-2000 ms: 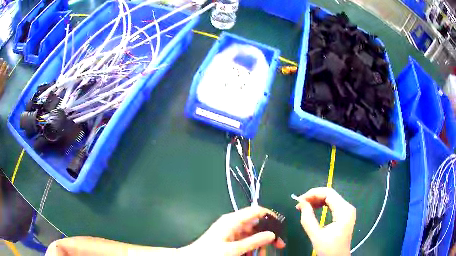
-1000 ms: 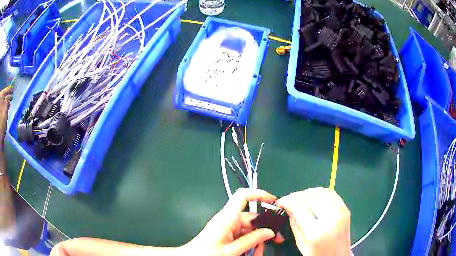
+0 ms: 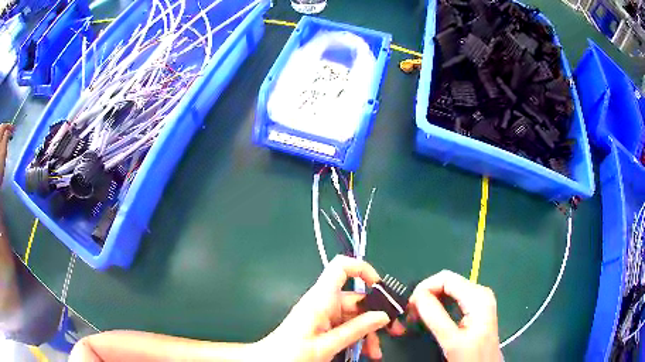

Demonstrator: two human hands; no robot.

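Note:
My left hand holds a black connector housing with a row of metal prongs on its upper edge. A thin white strip lies slantwise across the housing. The wire harness, white cables and thin coloured wires, runs from under the small bin down past my left hand's fingers. My right hand is just right of the housing, its thumb and fingertips close together beside the housing's edge. Whether anything is between those fingertips is too blurred to tell.
A small bin with a clear bag of metal pins stands ahead. Left is a blue bin of harnesses, right a blue bin of black housings. More blue bins stand far right. A white cable curves at right.
My right hand brought a small white piece to the housing, then drew slightly right of it. A white strip now shows across the housing. The view has shifted slightly.

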